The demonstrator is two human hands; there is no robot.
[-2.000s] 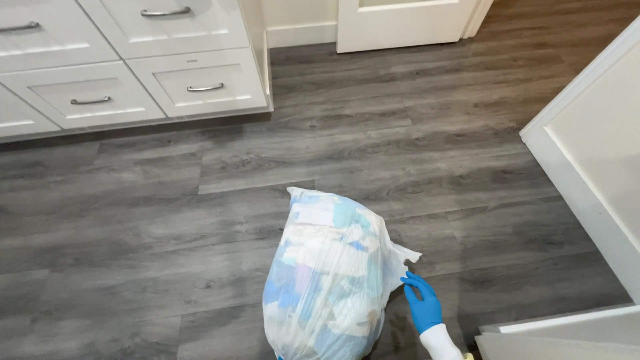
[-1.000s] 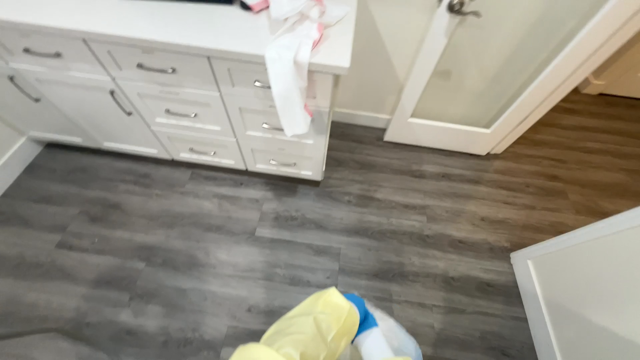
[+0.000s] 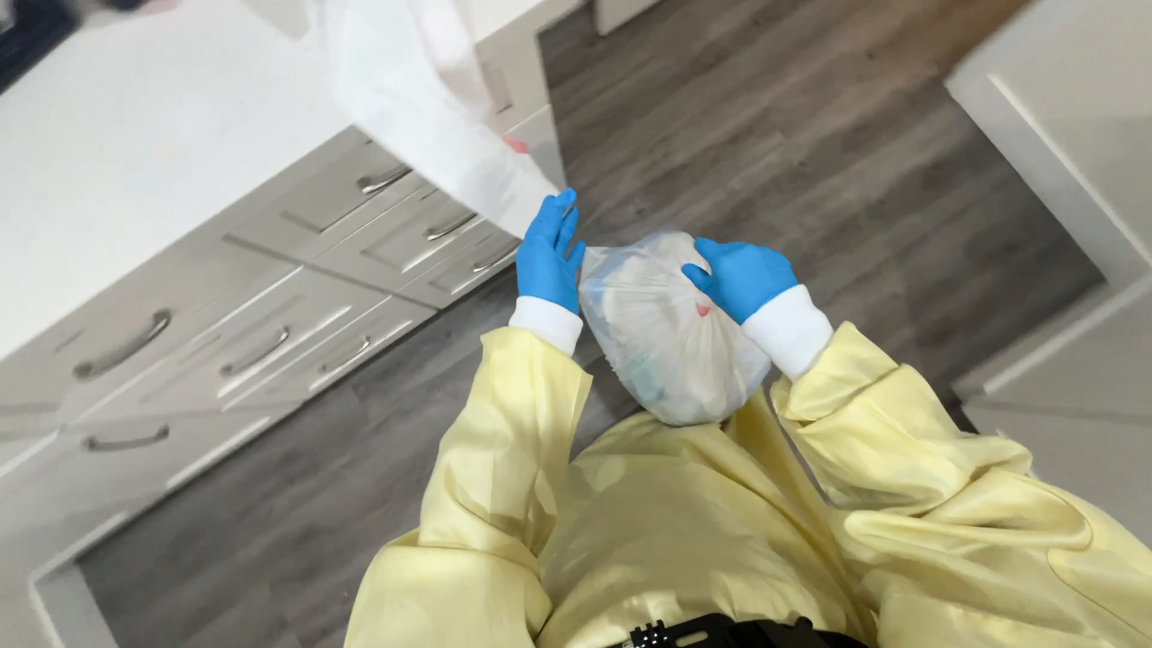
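My right hand [image 3: 745, 277], in a blue glove, grips the top of a filled translucent plastic bag [image 3: 670, 337], which hangs against the front of my yellow gown [image 3: 684, 513]. White and pale blue contents show through the bag. To its left my left hand [image 3: 549, 256], also gloved in blue, is raised with its fingers apart, at the lower end of a white plastic bag [image 3: 441, 135] with a red mark. That empty-looking bag drapes over the counter's edge; whether my left fingers touch it I cannot tell.
A white counter [image 3: 162, 153] with drawers [image 3: 261, 351] runs along the left. White door panels [image 3: 1062, 135] stand at the right. Grey wood-look flooring [image 3: 774, 135] lies between them. A dark object [image 3: 31, 31] sits at the counter's top left corner.
The filled bag, low over the floor two seconds ago, is now up against my gown. Both hands have come into view. The counter and draped bag are nearer as the view has turned.
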